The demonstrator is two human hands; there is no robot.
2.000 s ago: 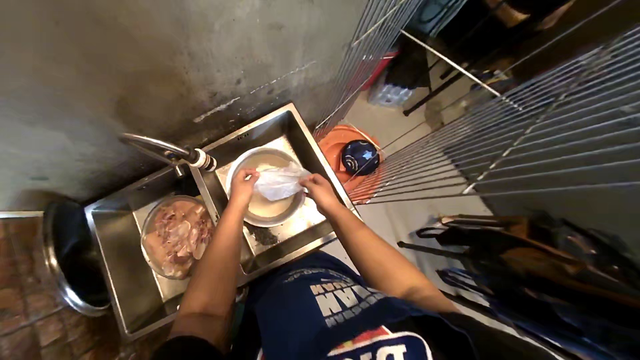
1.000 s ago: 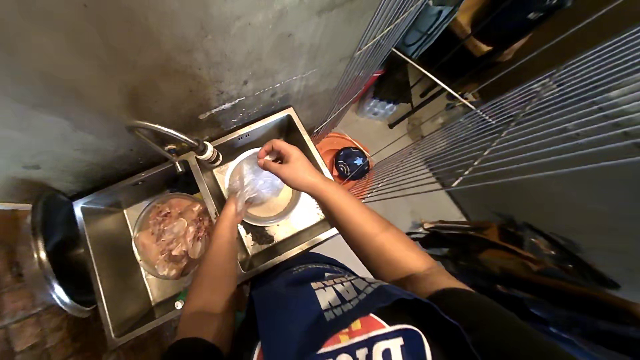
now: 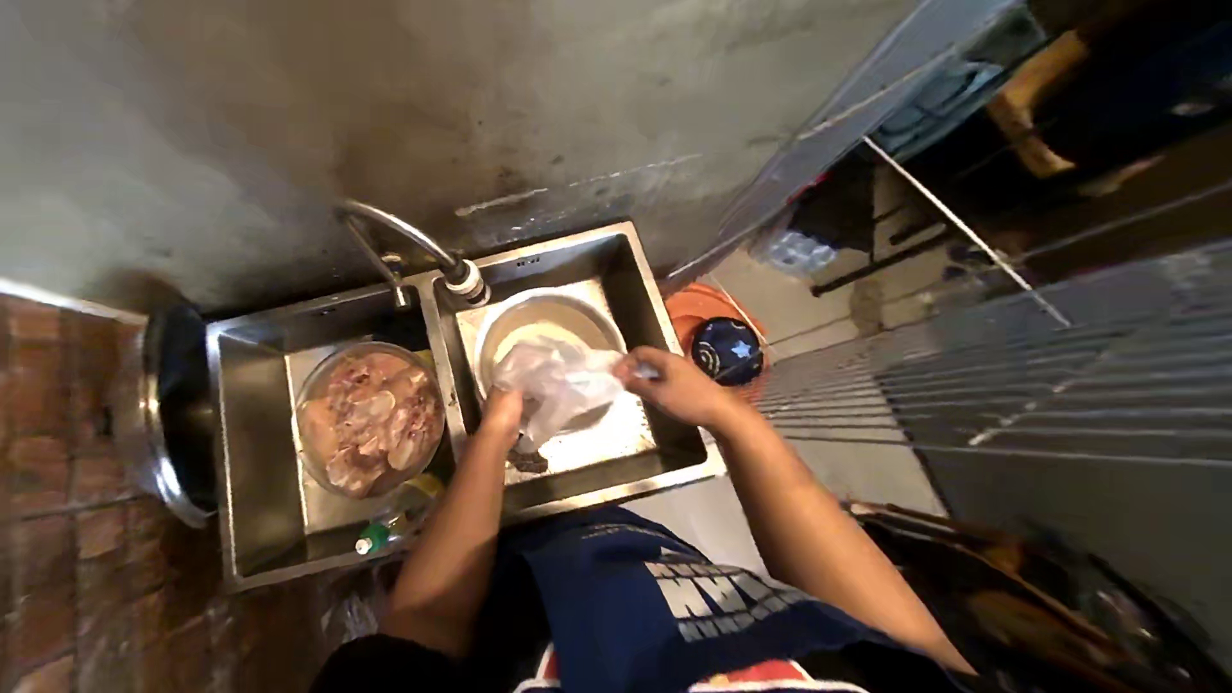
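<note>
A translucent plastic bag (image 3: 558, 385) is stretched between my hands over the right sink basin. My left hand (image 3: 502, 414) grips its left side, and my right hand (image 3: 664, 383) pinches its right end near the basin's right wall. Beneath the bag sits a round metal bowl (image 3: 549, 300) with pale, cloudy contents, partly covered by the bag. In the left basin stands a clear round bowl (image 3: 371, 419) filled with pieces of raw meat. A small dark item (image 3: 527, 462) lies on the basin floor below my left hand.
A curved faucet (image 3: 409, 226) rises between the basins against the wall. A green-capped bottle (image 3: 373, 537) lies at the left basin's front edge. A large dark round vessel (image 3: 178, 414) stands at the left, an orange basket (image 3: 691, 306) at the right beside a wire rack (image 3: 924, 423).
My right hand has moved from above the bowl out to its right side with an end of the bag. The bag, bunched at the left a second ago, now spans between both hands.
</note>
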